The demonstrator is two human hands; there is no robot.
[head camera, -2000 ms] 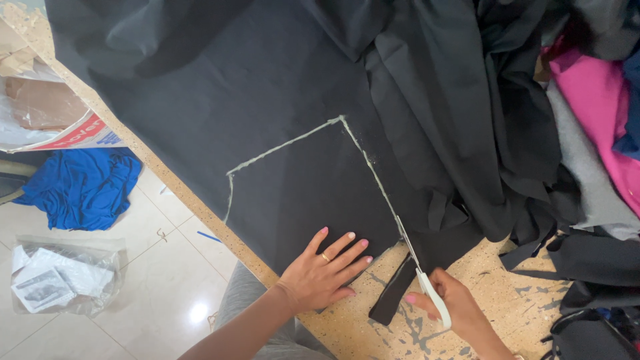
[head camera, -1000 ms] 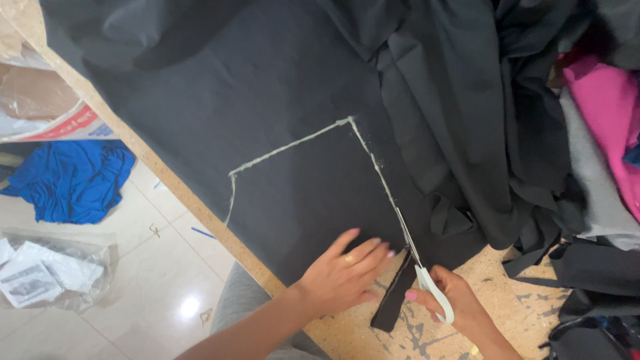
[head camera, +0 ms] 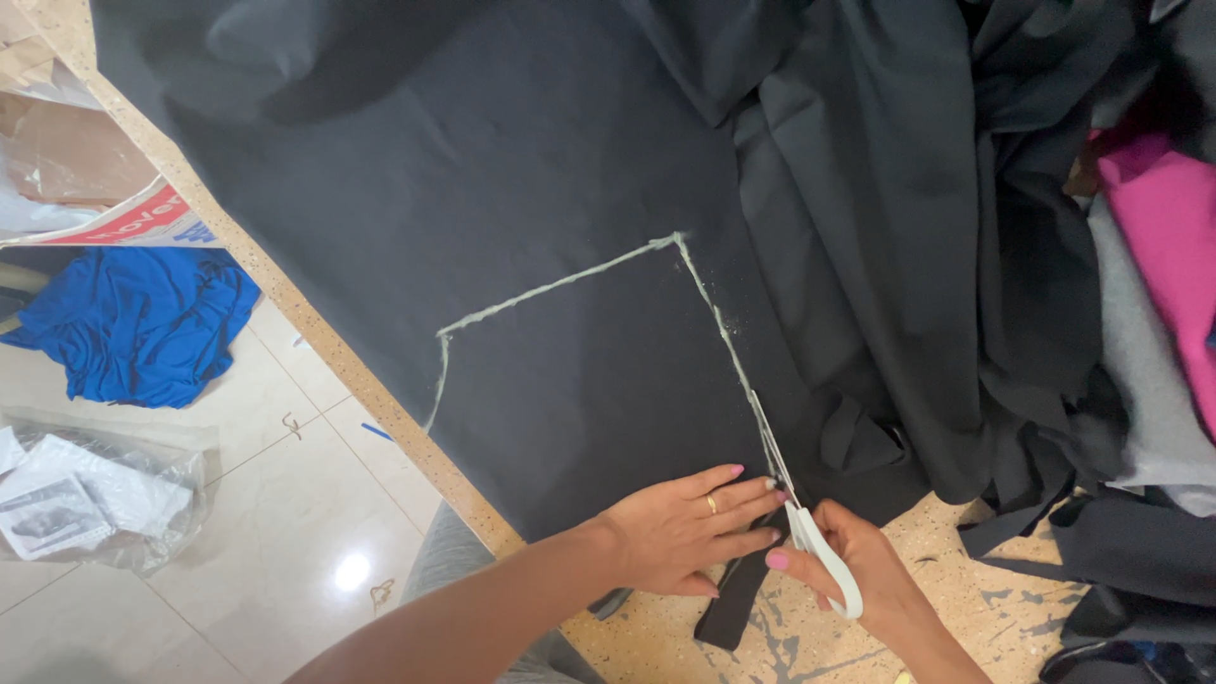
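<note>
Black fabric [head camera: 570, 399] lies spread over the table, with a pale chalk outline [head camera: 560, 282] drawn on it. My right hand [head camera: 855, 560] grips the white handles of a pair of scissors [head camera: 807, 537] at the fabric's lower edge. The blades point up along the right-hand chalk line, close together. Flat on the cloth, my left hand [head camera: 693, 527] presses with fingers spread, its fingertips beside the blades. A narrow black strip of cloth [head camera: 731, 603] hangs below the left fingers onto the table.
Bunched black fabric [head camera: 883, 237] heaps at the right, beside pink cloth [head camera: 1164, 247] and grey cloth [head camera: 1135, 380]. The wooden table edge [head camera: 313, 342] runs diagonally at left. Beyond it, blue cloth [head camera: 142, 323] and a clear plastic bag [head camera: 104, 499] are on the tiled floor.
My left hand has moved right across the fabric, so its fingertips are now beside the scissor blades. My right hand still holds the scissors at the right-hand chalk line.
</note>
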